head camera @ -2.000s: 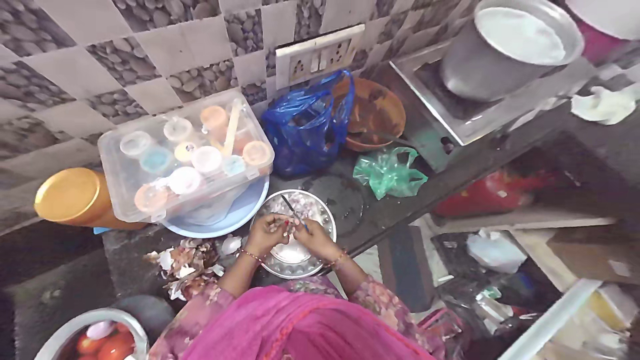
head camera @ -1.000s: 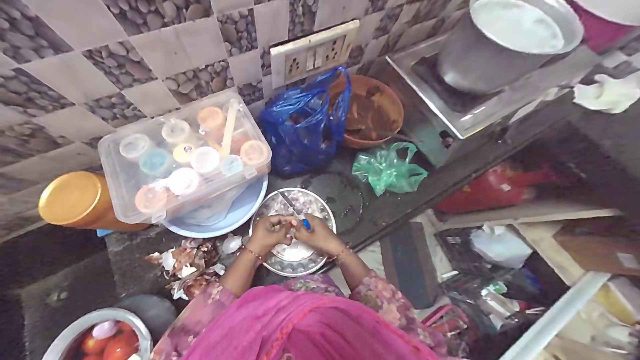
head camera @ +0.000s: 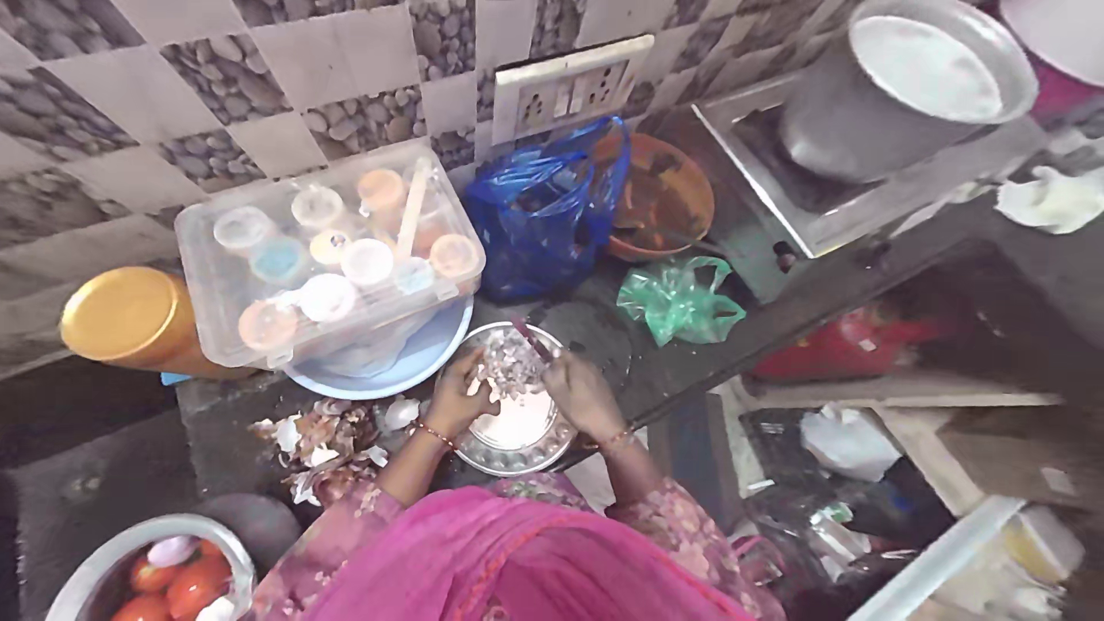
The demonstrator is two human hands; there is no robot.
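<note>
A round steel plate (head camera: 515, 463) lies on the dark counter in front of me, with a heap of chopped onion (head camera: 511, 360) on its far part. At the plate's left side is my left hand (head camera: 460, 398), its thumb and fingers apart beside the heap; nothing shows in it. My right hand (head camera: 582, 392) is closed around a knife (head camera: 530, 339) with a dark reddish part that points up and left over the onion. Which part of the knife the fingers cover cannot be told. Onion peels (head camera: 332, 440) lie in a pile left of the plate.
A clear plastic box of lidded jars (head camera: 207, 259) rests on a light blue basin (head camera: 444, 358). Behind the plate stand a blue plastic bag (head camera: 539, 224), an orange bowl (head camera: 703, 198) and a green bag (head camera: 677, 302). A pot of tomatoes (head camera: 78, 573) is at lower left; a large pot (head camera: 832, 129) sits on the stove.
My hands were close together over the plate and are now apart. The left has moved left and the right has moved right, with the chopped onion between them in view.
</note>
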